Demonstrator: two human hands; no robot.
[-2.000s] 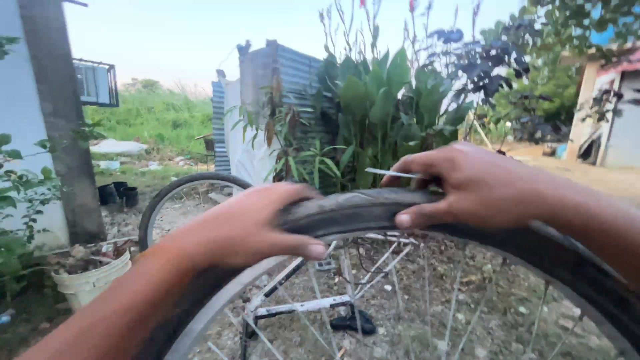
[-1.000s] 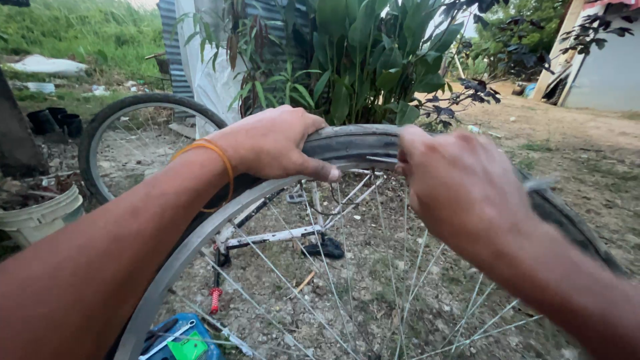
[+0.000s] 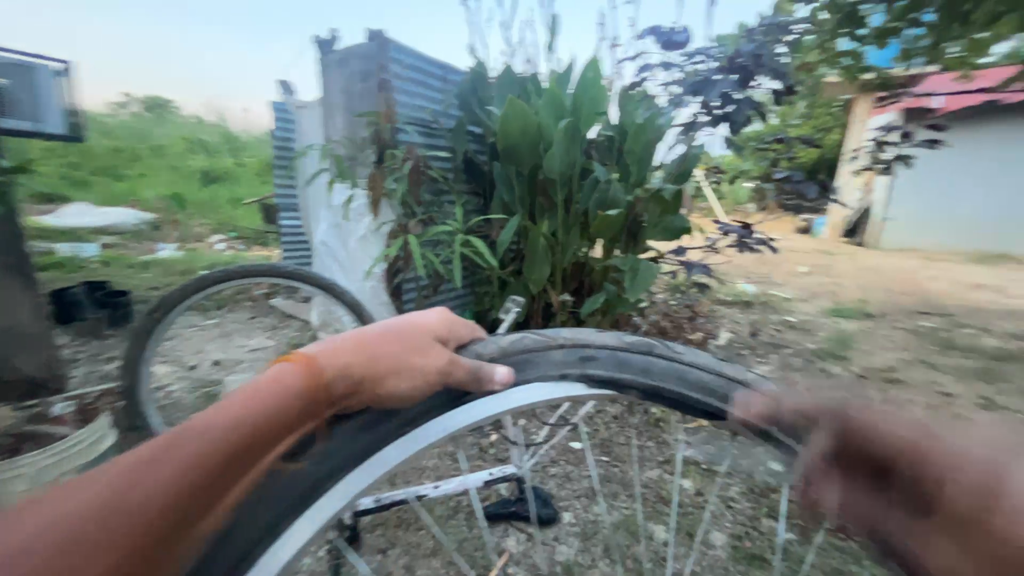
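A bicycle wheel with a black rubber tire (image 3: 616, 360) and a silver rim (image 3: 448, 420) arches across the lower middle of the head view. My left hand (image 3: 408, 356), an orange band at its wrist, grips the tire left of its top, with the thumb on the near sidewall. A metal tool end (image 3: 510, 312) sticks up behind the tire beside the fingers. My right hand (image 3: 872, 456) is blurred at the tire's right side; whether it holds anything is unclear. Behind the spokes lies a white bicycle frame (image 3: 448, 486) with a black saddle (image 3: 524, 508).
Another bicycle wheel (image 3: 148, 352) stands upright behind my left forearm. A pale bucket (image 3: 64, 456) of debris sits at the lower left, with black pots (image 3: 92, 304) beyond it. Broad-leaved plants (image 3: 568, 184) and corrugated metal sheets (image 3: 424, 104) rise behind the tire.
My right hand has moved right along the tire, away from my left hand, which stays on the tire. The view has tilted up since one second ago.
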